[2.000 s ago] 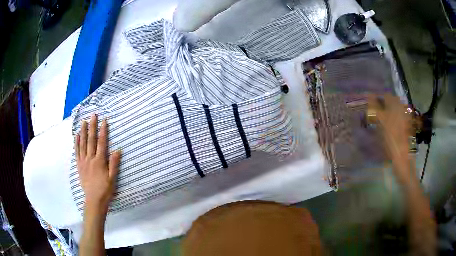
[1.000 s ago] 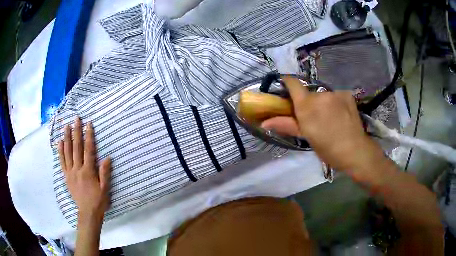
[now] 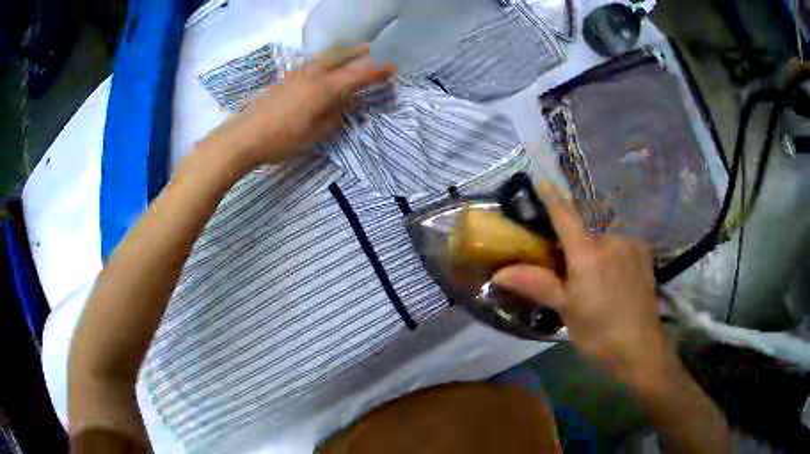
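Observation:
The striped garment (image 3: 258, 301) lies spread over the padded board, with dark bands across it. My right hand (image 3: 595, 284) grips the wooden handle of the steam iron (image 3: 435, 239). The iron sits over the garment's right part, its tip pointing left, and it covers part of the dark bands. My left hand (image 3: 324, 97) is blurred and reaches over the bunched upper part of the garment. Its fingers point right. Whether it holds cloth cannot be told.
The worn iron rest pad (image 3: 644, 142) lies at the right. A round dark cup (image 3: 613, 28) stands behind it. A blue support (image 3: 138, 115) runs along the far left. The white hose (image 3: 737, 335) and a black cable trail right. A brown rounded shape (image 3: 444, 421) is at the bottom.
My right hand has brought the iron from the pad area onto the garment, then slightly nearer me. My left hand has left the garment's left end and moved up and right to the bunched cloth.

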